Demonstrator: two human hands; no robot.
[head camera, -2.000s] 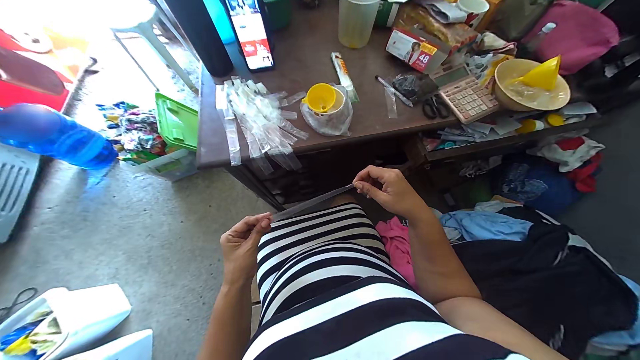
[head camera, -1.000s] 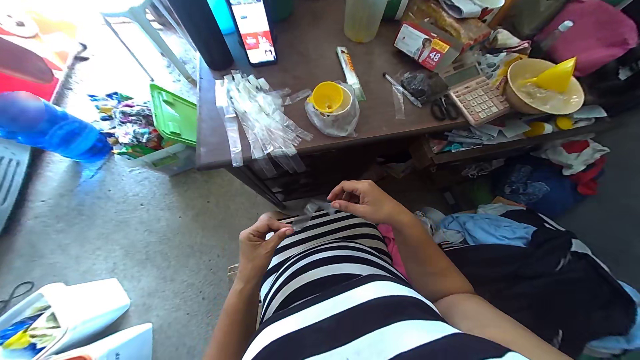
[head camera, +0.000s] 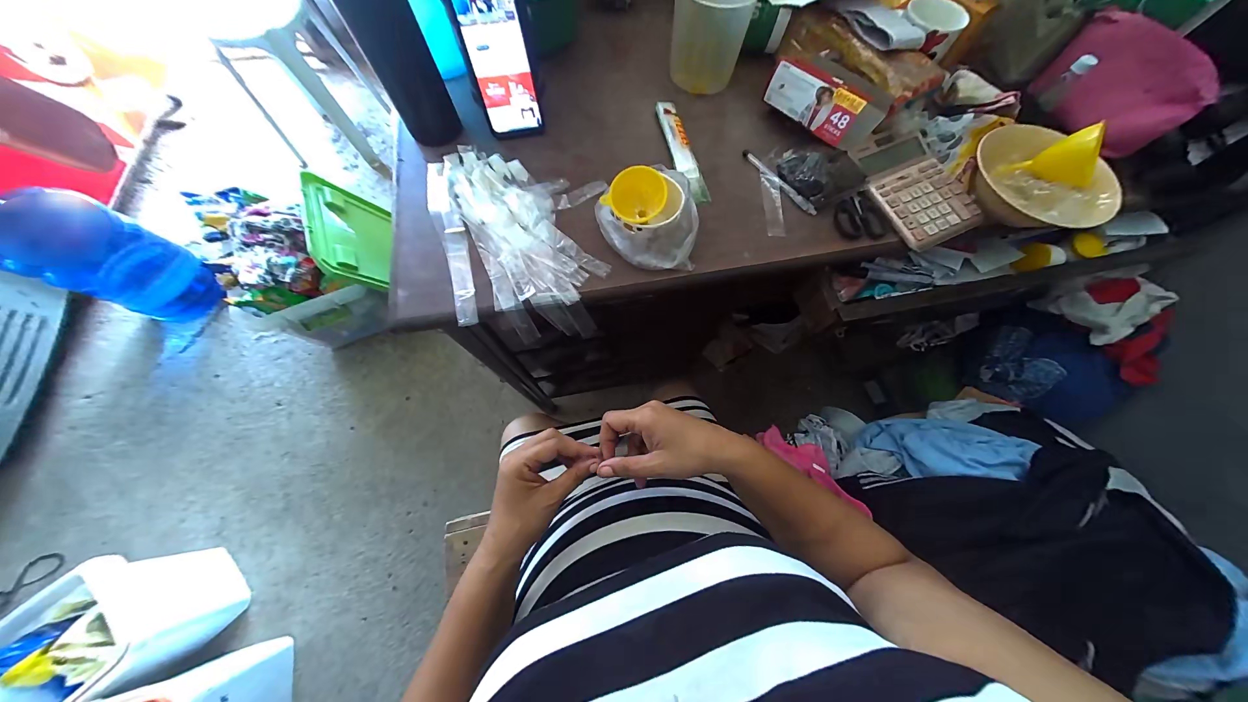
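Above my lap, my left hand (head camera: 546, 473) and my right hand (head camera: 663, 444) meet at the fingertips. Both pinch a narrow clear plastic strip, mostly hidden by the fingers at this moment. On the brown table ahead lies a pile of similar clear plastic strips (head camera: 517, 229), some hanging over the front edge. Right of the pile, a small yellow funnel or cup (head camera: 638, 194) rests in a whitish container inside a clear plastic bag (head camera: 648, 244). A single clear strip (head camera: 773, 205) lies farther right, beside a pen (head camera: 780, 182).
Toward the table's right are black-handled scissors (head camera: 859, 216), a calculator (head camera: 924, 200) and a bowl (head camera: 1004, 195) with a yellow funnel (head camera: 1068, 161). A phone (head camera: 507, 78) stands at the back left. A green-lidded bin (head camera: 336, 317) is on the floor; clothes (head camera: 1014, 556) lie at the right.
Two seconds ago my hands were apart with a strip stretched between them. They have come together, and the strip is now bunched or folded at the fingertips.
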